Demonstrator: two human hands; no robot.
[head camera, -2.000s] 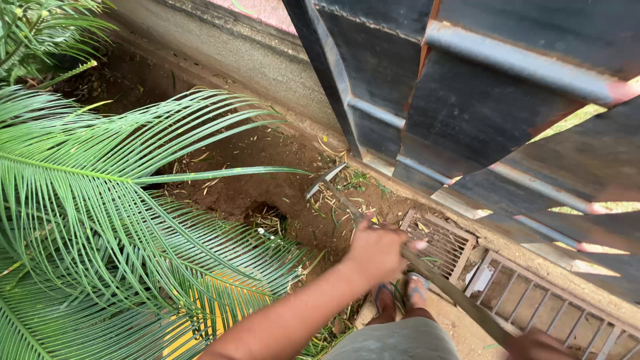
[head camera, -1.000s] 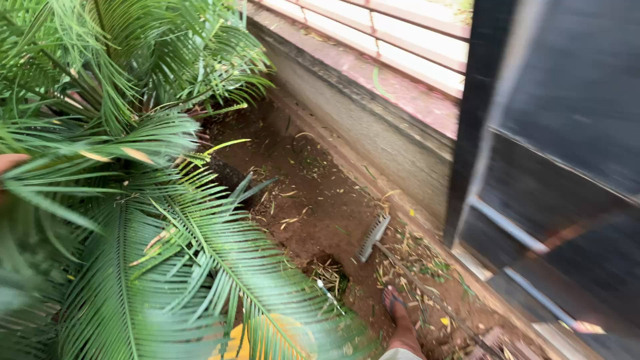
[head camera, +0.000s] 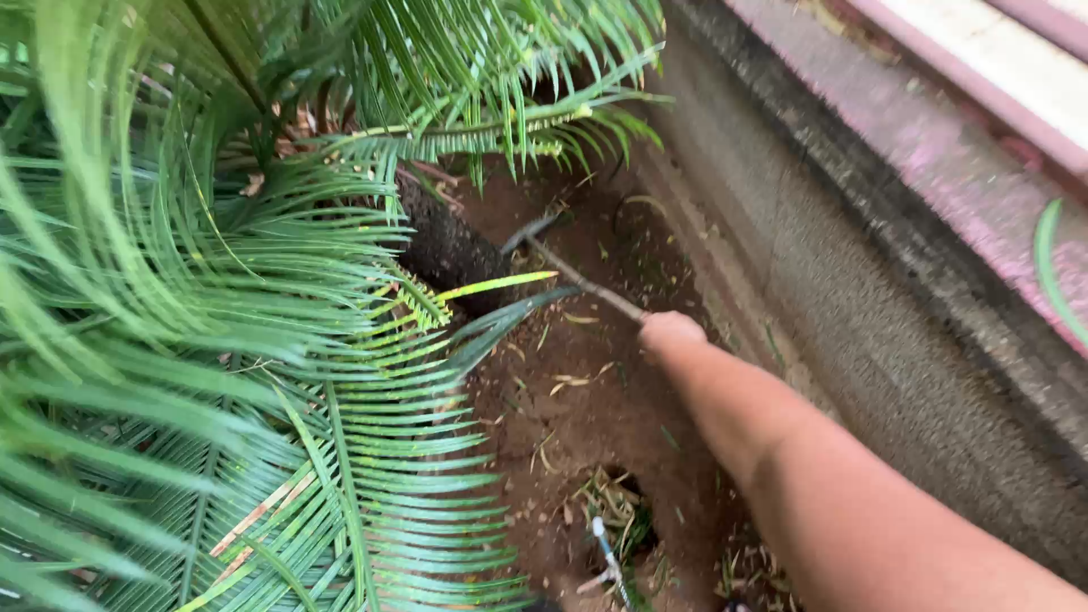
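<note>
My right hand (head camera: 673, 333) is closed around the thin handle of a garden rake (head camera: 586, 286), with the arm stretched in from the lower right. The rake's head rests near the soil beside the dark trunk (head camera: 450, 246) of a cycad-like plant. Its long green fronds (head camera: 255, 289) fill the left side, and one yellow-tipped leaf points toward the handle. Dry leaf bits lie scattered over the brown soil (head camera: 578, 425). My left hand is outside the view.
A rough concrete wall (head camera: 816, 255) with a pinkish ledge (head camera: 926, 144) runs along the right of the soil strip. In the lower middle is a hole (head camera: 633, 510) with dry leaves, and beside it a thin pipe-like fitting (head camera: 609, 557).
The rake has moved from the soil near the wall and black gate to beside the trunk. My left hand, on the handle two seconds ago, has left it. The view has swung away from the gate.
</note>
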